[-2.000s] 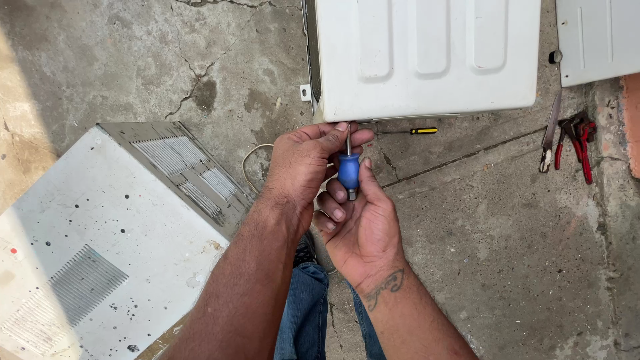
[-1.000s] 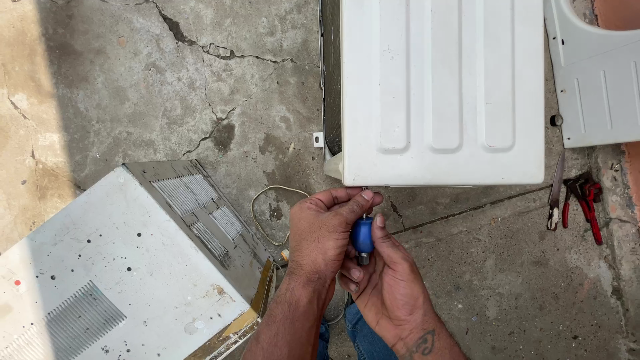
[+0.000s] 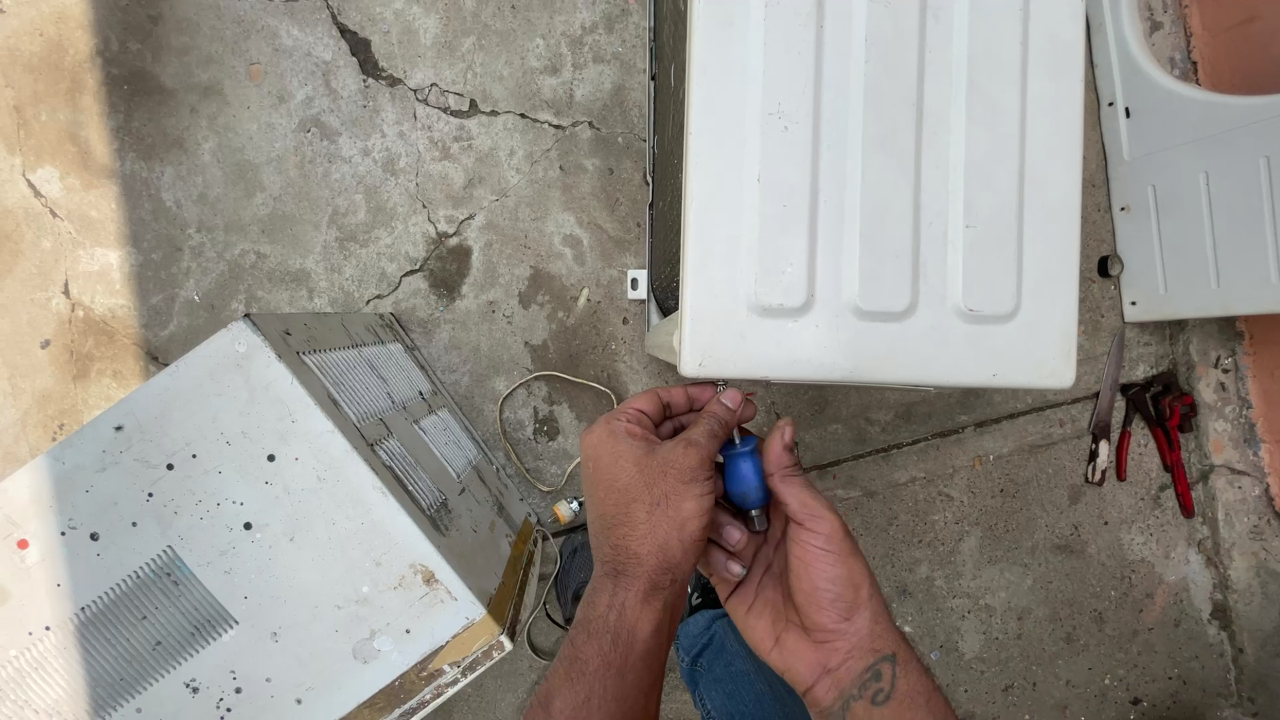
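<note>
My left hand [image 3: 655,480] is at the lower front edge of a white ribbed metal appliance panel [image 3: 905,350]. Its thumb and fingers pinch the thin shaft of a blue-handled screwdriver [image 3: 744,476], close to a small screw-like metal piece [image 3: 721,387] at the panel's edge. My right hand [image 3: 800,560] lies beneath and to the right, its thumb and curled fingers around the blue handle. The driver points away from me, toward the panel. Its tip is hidden behind the left fingers.
At left a white metal cabinet [image 3: 300,560] with vents stands tilted, a pale cord [image 3: 500,420] and plug [image 3: 567,511] beside it. A knife [image 3: 1104,410] and red-handled pliers [image 3: 1165,430] lie on cracked concrete at right, below another white panel [image 3: 1200,240].
The view has shifted. A yellow-and-black screwdriver seen on the floor two seconds ago is no longer visible. Both hands remain on the blue screwdriver at the panel's edge.
</note>
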